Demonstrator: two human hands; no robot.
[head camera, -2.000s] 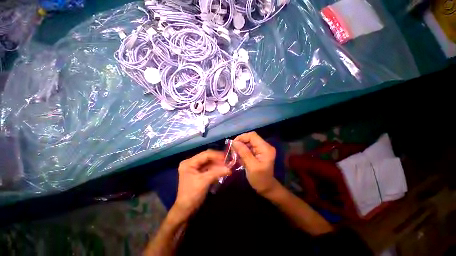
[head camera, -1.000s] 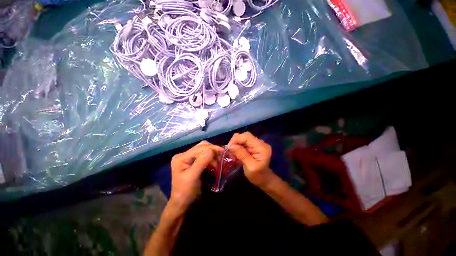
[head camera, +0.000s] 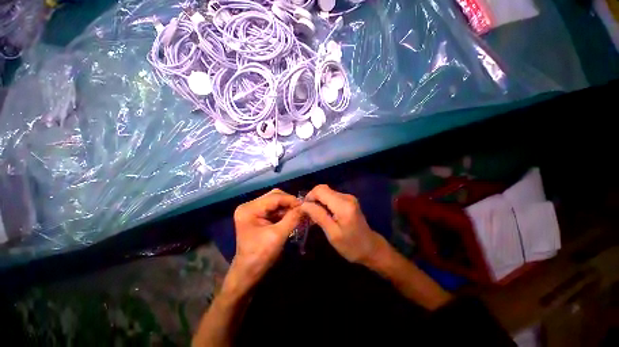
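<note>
My left hand (head camera: 263, 225) and my right hand (head camera: 341, 220) are close together below the bench edge, fingertips nearly touching. Both pinch a small clear zip-lock bag (head camera: 301, 237) between thumbs and fingers. The bag hangs down between the hands, mostly hidden and hard to make out; I cannot tell whether anything is inside. A heap of coiled white cables (head camera: 246, 95) lies beyond the hands on the clear plastic sheet (head camera: 112, 159). Several round white pucks (head camera: 200, 83) show along the heap's near and left sides.
A stack of empty zip-lock bags (head camera: 475, 15) with a red band lies at the back right. The green bench's front edge (head camera: 319, 157) runs diagonally beyond my hands. A red stool (head camera: 444, 230) at lower right holds folded white cloth or paper (head camera: 536, 230). Film-covered items lie far left.
Both hands stay near the same place. The bag was spread between them and showed red a second ago; now the fingers are closer together over it. The bench has shifted slightly upward in view.
</note>
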